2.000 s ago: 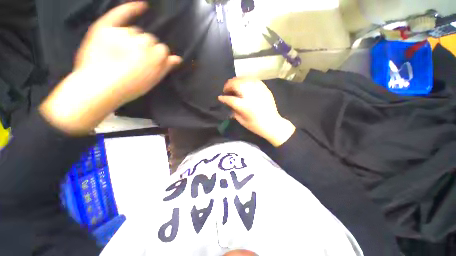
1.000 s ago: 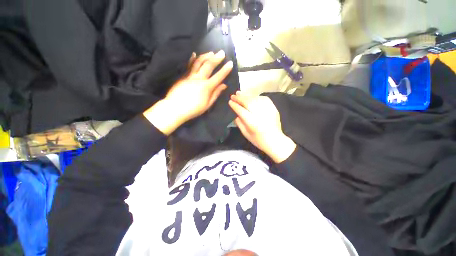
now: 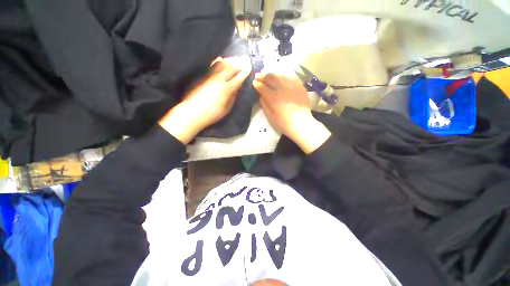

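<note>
A black garment piece (image 3: 134, 72) is heaped left of the needle, and its narrow end runs up under the presser foot (image 3: 255, 49). My left hand (image 3: 209, 98) lies on the cloth just below the presser foot, fingers at its edge. My right hand (image 3: 288, 103) is beside it on the right, thumb and forefinger at the cloth's right edge; the fingertips of both hands almost meet. The sewing machine (image 3: 442, 25) has a cream body with dark lettering. Purple snips (image 3: 320, 89) lie on the bed right of my right hand.
A pile of black pieces (image 3: 402, 151) spreads over the right side. A small blue bin (image 3: 444, 106) with pale and red items stands behind it. Blue cloth (image 3: 36, 234) hangs at lower left, below a side table edge (image 3: 56, 170). A white apron covers my lap.
My left hand has come down from the upper left onto the cloth. Both hands are now closer to the needle, and the cloth has moved up, baring the pale bed edge below.
</note>
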